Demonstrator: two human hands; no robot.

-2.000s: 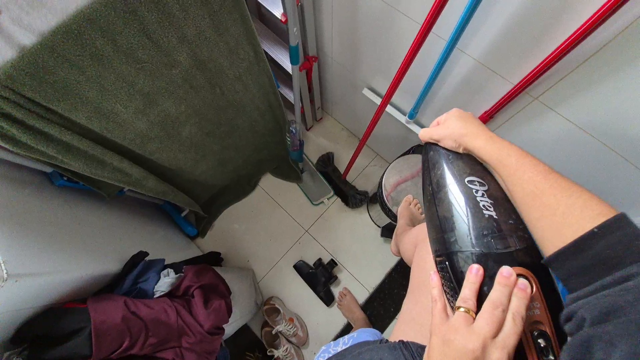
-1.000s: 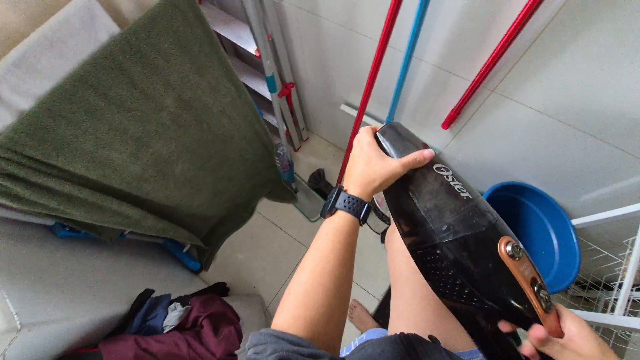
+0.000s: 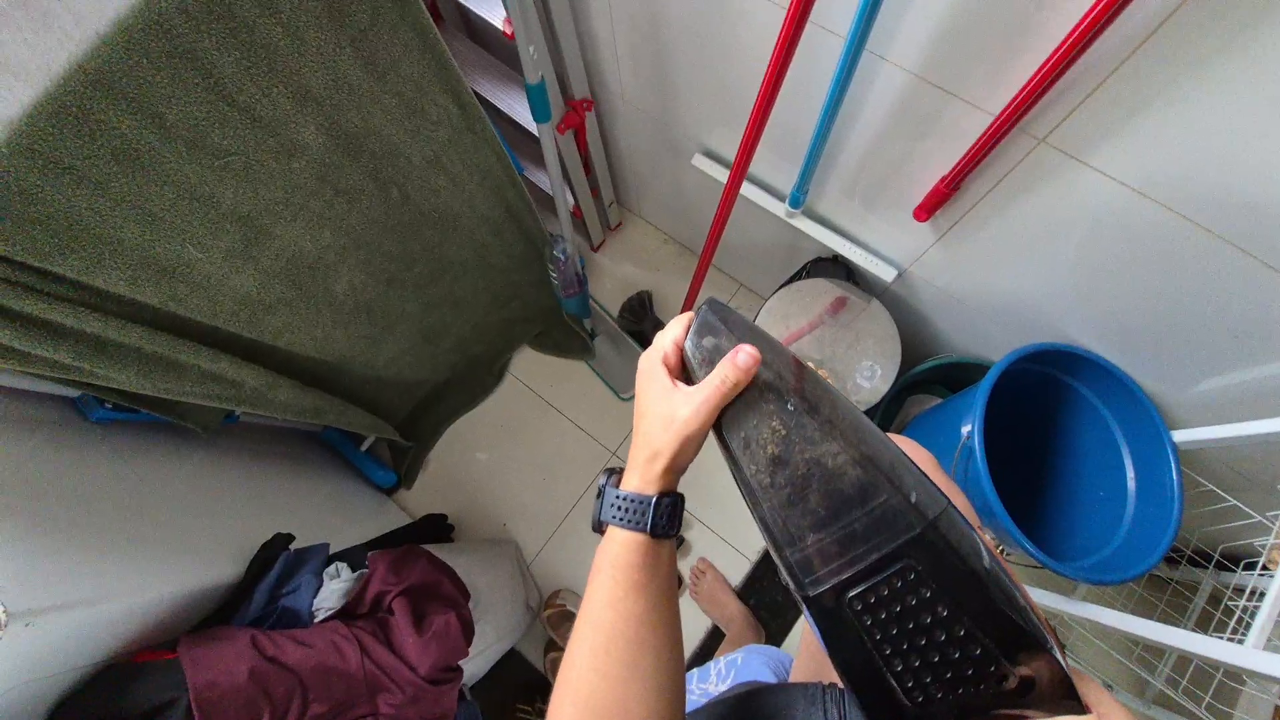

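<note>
A black Oster handheld vacuum cleaner [image 3: 850,500] slants across the lower right of the head view, its narrow end pointing up and left. Dust and debris show through its dark clear front. My left hand [image 3: 690,395], with a dark watch on the wrist, grips that narrow end, thumb on top. Of my right arm only a bit of skin shows at the bottom right, beside the rear of the vacuum; the right hand itself is hidden behind the body, so its hold cannot be seen.
A green towel [image 3: 260,200] hangs at left above dark clothes [image 3: 330,640]. A folded ladder [image 3: 580,130], red pole [image 3: 745,150] and blue pole [image 3: 835,100] stand behind. A lidded bin [image 3: 840,340], blue bucket [image 3: 1080,460] and white wire rack [image 3: 1180,640] are at right. Bare feet and shoes are below.
My left hand has moved from the vacuum's rear body to its narrow end, where my right hand was. The vacuum has turned, and its ridged dark grip panel now faces up.
</note>
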